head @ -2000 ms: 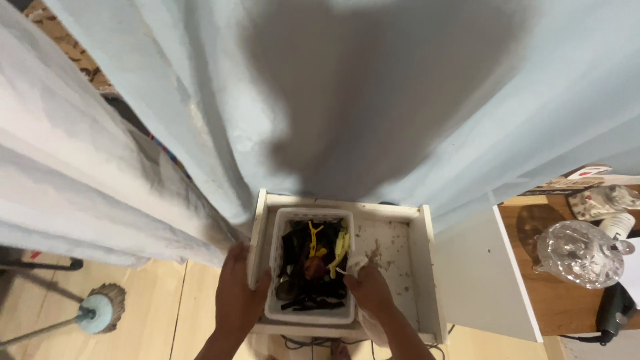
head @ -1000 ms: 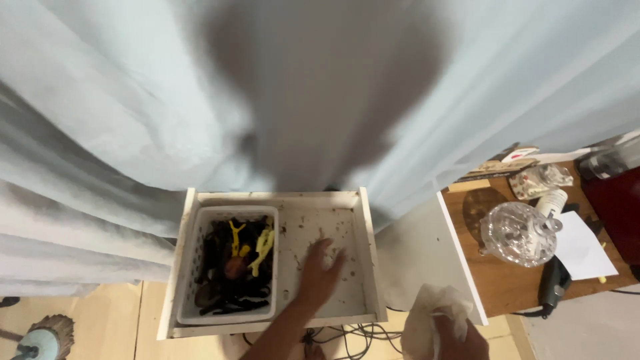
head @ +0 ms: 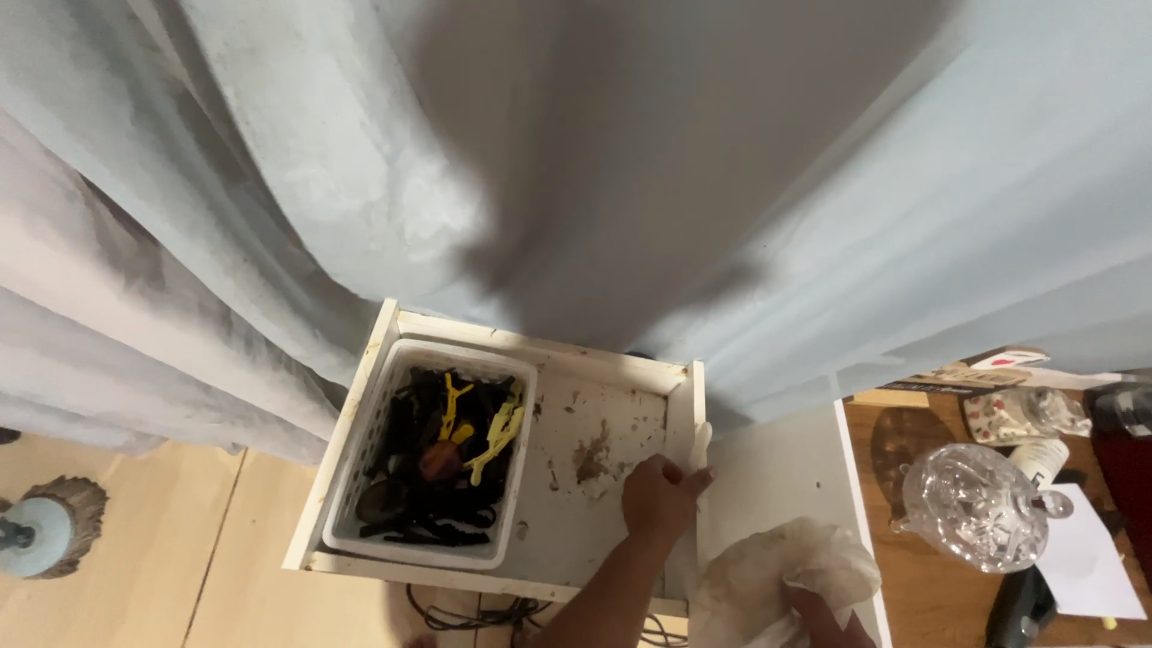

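Note:
A white drawer [head: 684, 405] holds a white perforated plastic basket [head: 531, 432] on its left side. In the basket lie black items, yellow hair clips [head: 499, 436] and a round reddish item [head: 441, 461]. My left hand [head: 661, 495] is over the drawer's right part, fingers bent, at the right wall. A slim pale piece [head: 702, 445] stands up at its fingertips; whether they grip it is unclear. Brown flakes [head: 591, 454] dot the drawer floor. To the right of the drawer, my right hand [head: 823, 616] holds a crumpled whitish cloth or bag [head: 792, 567].
Light curtains [head: 630, 180] hang behind and around the drawer. At the right, a wooden tabletop [head: 927, 576] bears a lidded clear glass bowl [head: 976, 508], a white sheet [head: 1084, 558] and a black device [head: 1017, 607]. Black cables [head: 486, 616] lie below the drawer. A round stand base [head: 40, 535] is on the floor at left.
My left hand has gone from the basket's left side, across the drawer floor, to the right wall. My right hand has left the basket and is outside the drawer with the whitish cloth or bag.

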